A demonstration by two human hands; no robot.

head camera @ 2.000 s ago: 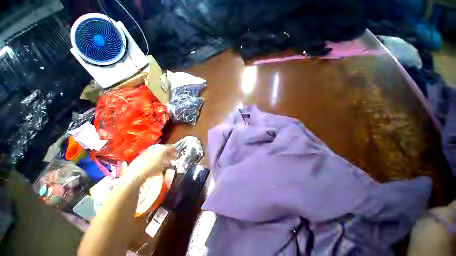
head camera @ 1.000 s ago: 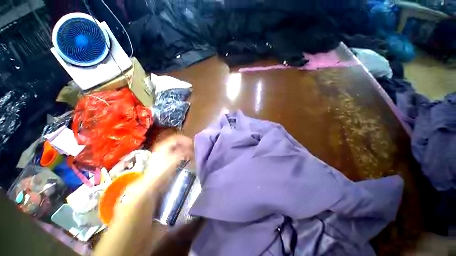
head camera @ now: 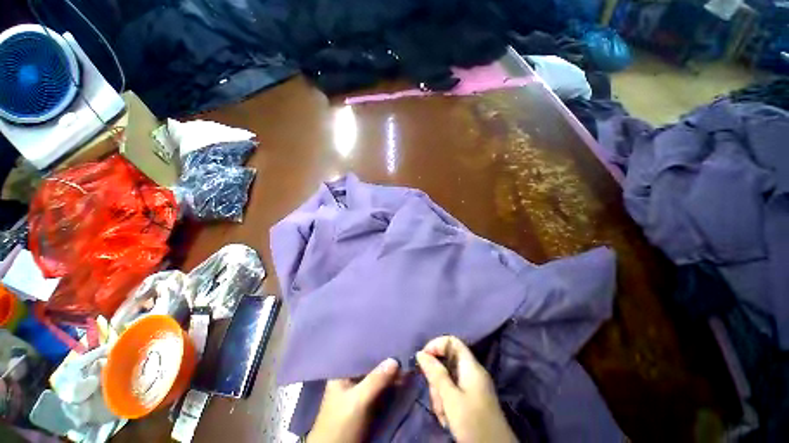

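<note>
A purple coat (head camera: 407, 277) lies spread over the glossy brown table, its collar pointing away from me. My left hand (head camera: 356, 402) pinches the coat's front edge between thumb and fingers at the bottom centre. My right hand (head camera: 458, 389) is just to its right, thumb and fingertips closed together close to the cloth. A small dark button (head camera: 403, 362) shows between the fingertips of both hands. I cannot make out a needle or thread.
An orange bowl (head camera: 149, 366), a black smartphone (head camera: 246, 346), a red plastic bag (head camera: 104, 234), clear bags of dark parts (head camera: 216, 180) and a white fan (head camera: 52, 95) stand at left. A purple coat pile (head camera: 705, 186) lies beyond the right table edge (head camera: 597, 151).
My left hand has moved from the bowl and phone area to the coat's front edge. My right hand has come in from the lower right to meet it. The view has turned to the right.
</note>
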